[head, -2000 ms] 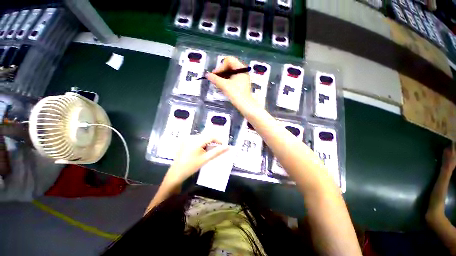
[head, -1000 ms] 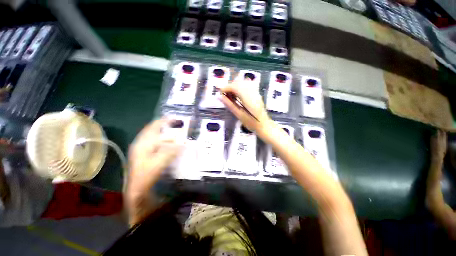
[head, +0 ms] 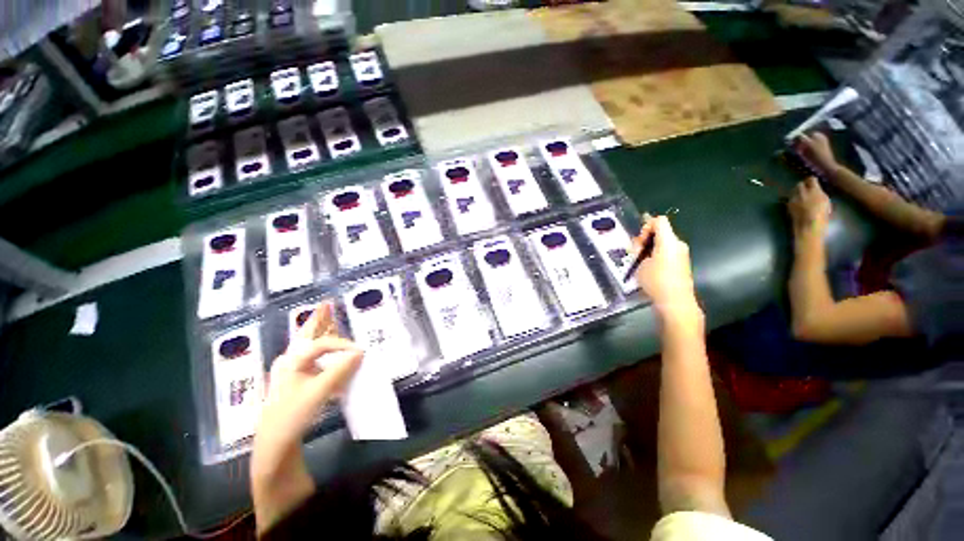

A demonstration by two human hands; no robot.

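My left hand [head: 299, 386] is over the front left of the clear trays and holds a white sheet [head: 374, 402] that hangs past their near edge. My right hand [head: 668, 269] holds thin dark tweezers [head: 640, 257] at the right end of the trays, by the last lower white panel [head: 611, 245]. Whether the tip touches it cannot be told. Two rows of white panels with black ovals lie in clear trays [head: 428, 372]. Upper-row panels show red by the oval and dark marks. My left hand partly hides a lower-row panel.
A cream fan [head: 66, 478] with a white cable stands at lower left, a paper scrap [head: 85, 318] above it. More filled trays [head: 301, 174] lie at the back left. Tan boards [head: 687, 103] lie beyond the trays. A coworker's hands [head: 812, 201] are at the right.
The view has swung right and shows more panels and the coworker. My right hand has moved with the tweezers from the upper-row panels to the trays' right end. My left hand still holds the sheet.
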